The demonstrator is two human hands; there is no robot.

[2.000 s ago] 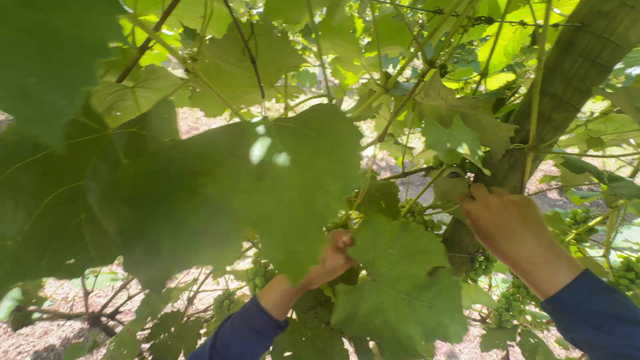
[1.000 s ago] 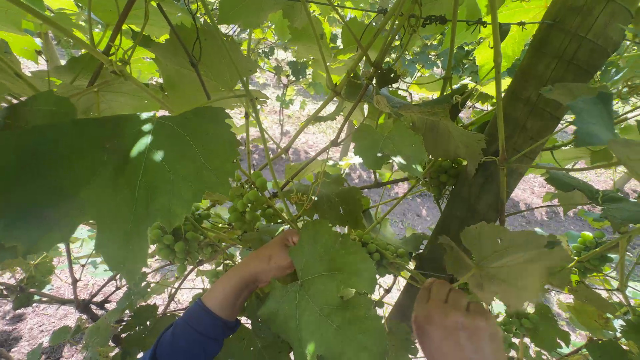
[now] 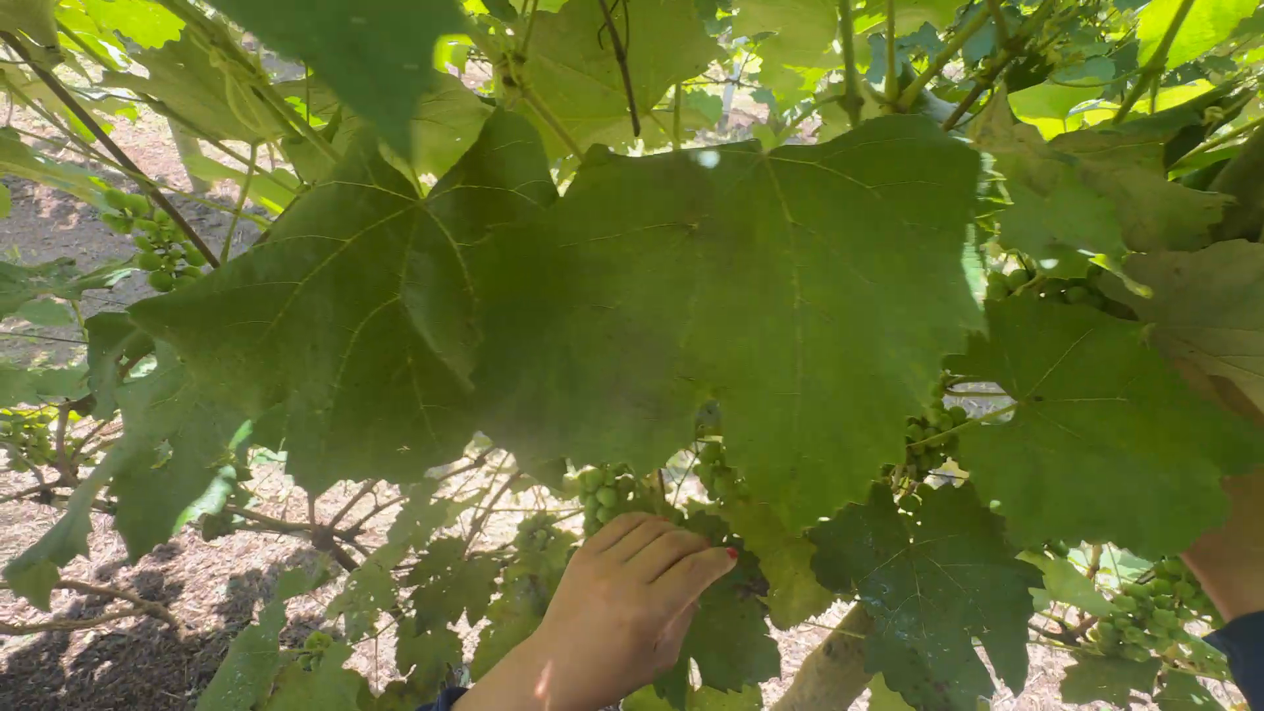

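Note:
My left hand [image 3: 637,588] is at the lower middle, back of the hand up, fingers bent just below a bunch of green grapes [image 3: 604,494]. A small red spot shows at the thumb tip. Whether the fingers hold a stem or leaf cannot be seen. Large grapevine leaves [image 3: 790,276] hang in front, across the middle. At the right edge only part of my right forearm [image 3: 1229,543] and a dark blue sleeve show; leaves and the frame edge hide the right hand. More green grapes [image 3: 1150,612] hang near that forearm.
Another grape bunch [image 3: 158,242] hangs at the upper left. Thin brown vine canes [image 3: 326,538] branch at the lower left above mulch-covered ground [image 3: 188,563]. A thick trunk or post [image 3: 829,667] shows at the bottom, right of my left hand. Green shoots cross the top.
My right hand, seen near the post one second ago, is now hidden behind leaves and the right edge. The view has shifted left. Large leaves now cover the middle, above my left hand.

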